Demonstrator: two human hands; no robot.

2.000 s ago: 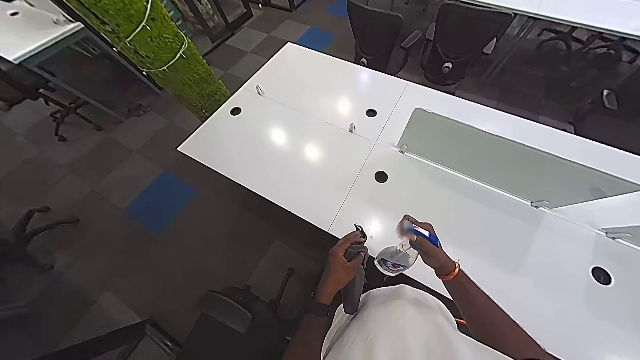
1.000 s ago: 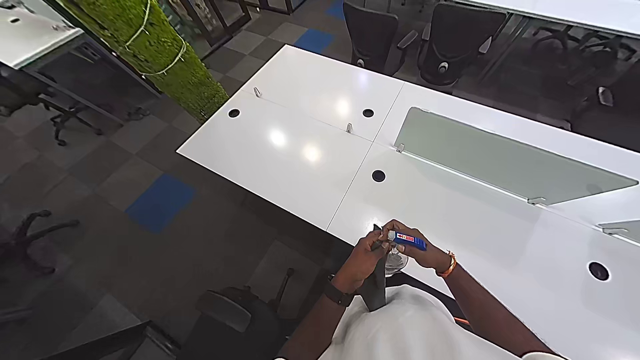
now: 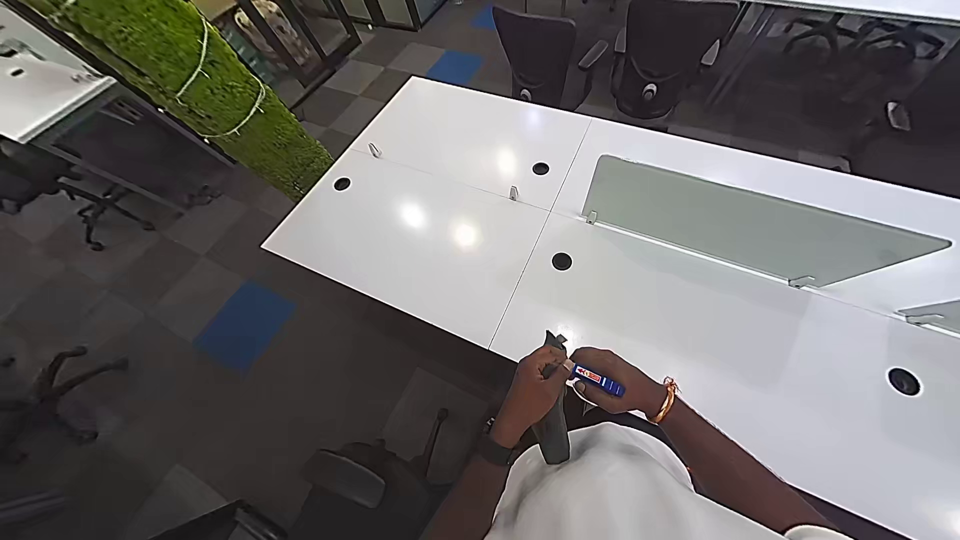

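Note:
Close to my body, at the near edge of the white desk (image 3: 675, 337), my two hands meet. My left hand (image 3: 536, 390) grips a dark grey, long, narrow object (image 3: 555, 435), whose kind I cannot tell; its lower end hangs down against my white shirt. In my right hand (image 3: 619, 375) is a small blue tube or bottle with a printed label (image 3: 598, 380), its pale tip at the fingers of my left hand. Behind the right hand, a clear rounded thing is mostly hidden.
A frosted glass divider (image 3: 750, 225) stands on metal clips along the desk. Round black cable grommets (image 3: 562, 261) dot the top. An office chair (image 3: 352, 480) is at lower left, others (image 3: 660, 60) behind the desk. A green moss-covered column (image 3: 225, 90) rises at the far left.
My hands have come together; two seconds ago they were apart, the right with the blue tube over a clear round thing. The dark object stays in my left hand.

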